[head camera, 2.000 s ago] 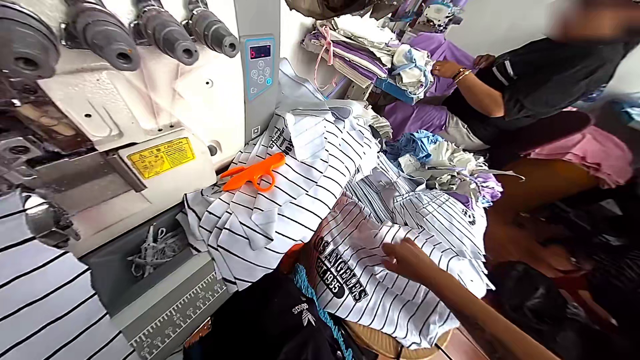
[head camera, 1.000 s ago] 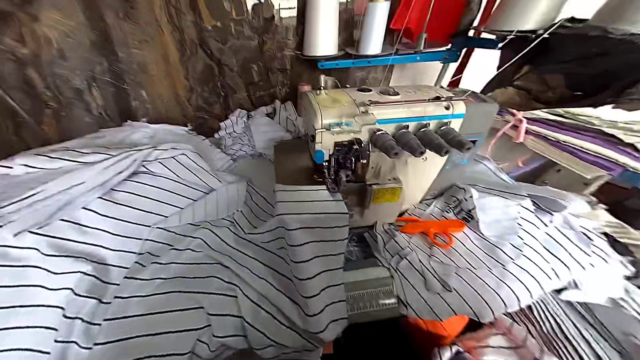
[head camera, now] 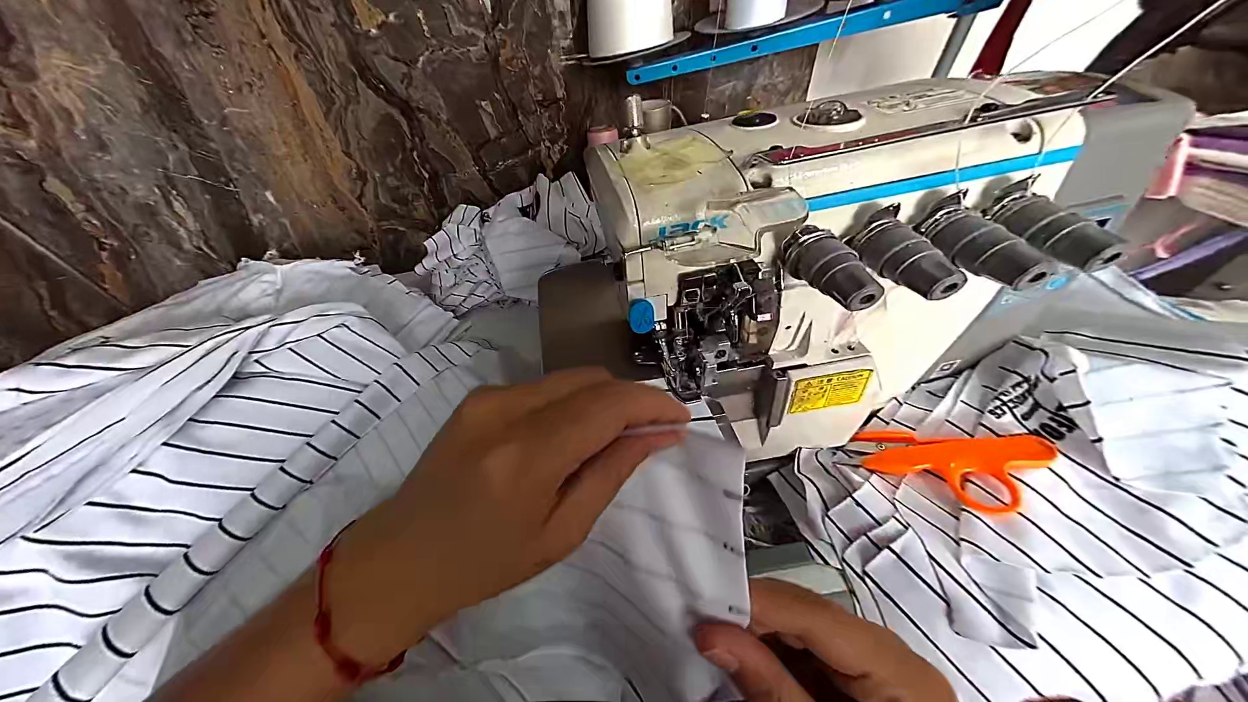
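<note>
My left hand, with a red cord at its wrist, pinches the upper edge of a white pinstriped fabric panel between thumb and fingers. That edge is just below the needle area of a Jack overlock sewing machine. Lower down, my right hand grips the same panel's right edge near its lower corner, thumb on top. Part of the right hand is cut off by the frame's bottom. Orange-handled thread snips or scissors lie on striped fabric right of the machine.
Striped fabric is heaped left of the machine, with a crumpled piece behind. More striped fabric, partly printed, covers the right side. Thread cones stand near a blue rail. A rough brown wall rises behind.
The view has swung from the right side to the machine. Two seconds ago a hand lay on the printed striped fabric; now both my hands hold a panel at the machine's front.
</note>
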